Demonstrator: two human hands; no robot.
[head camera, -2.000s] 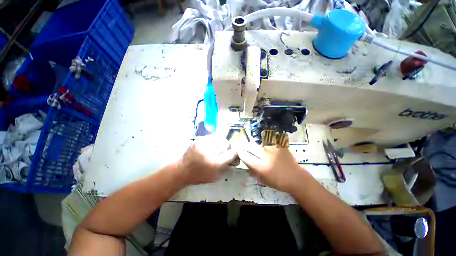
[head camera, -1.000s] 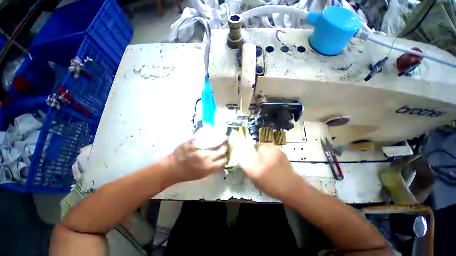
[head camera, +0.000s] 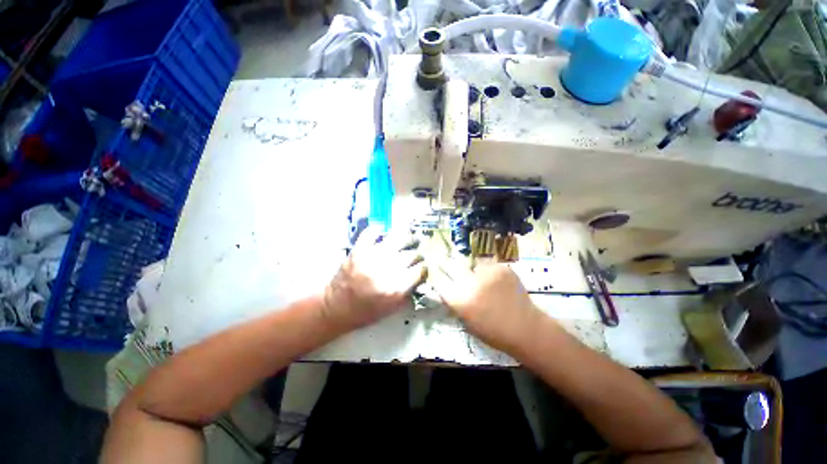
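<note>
A small pale khaki fabric piece (head camera: 423, 292) lies mostly hidden under my fingers, just in front of the needle area (head camera: 440, 220) of the white sewing machine (head camera: 635, 168). My left hand (head camera: 376, 279) holds its left side with bent fingers, below the blue nozzle (head camera: 380, 188). My right hand (head camera: 481, 294) presses on its right side, close to the ribbed brass-coloured guide (head camera: 494, 246). The two hands nearly touch at the fingertips. Glare blurs the fingertips and the cloth edges.
Snips with dark red handles (head camera: 600, 290) lie right of my right hand. A brownish open box (head camera: 731, 324) stands at the right table edge, above an orange-rimmed container (head camera: 773, 399). Blue crates (head camera: 136, 199) stand at left. Khaki panels (head camera: 136, 367) hang at the lower left table edge.
Since a second ago my left hand has moved slightly right, closer to my right hand. Less of the fabric shows between the hands.
</note>
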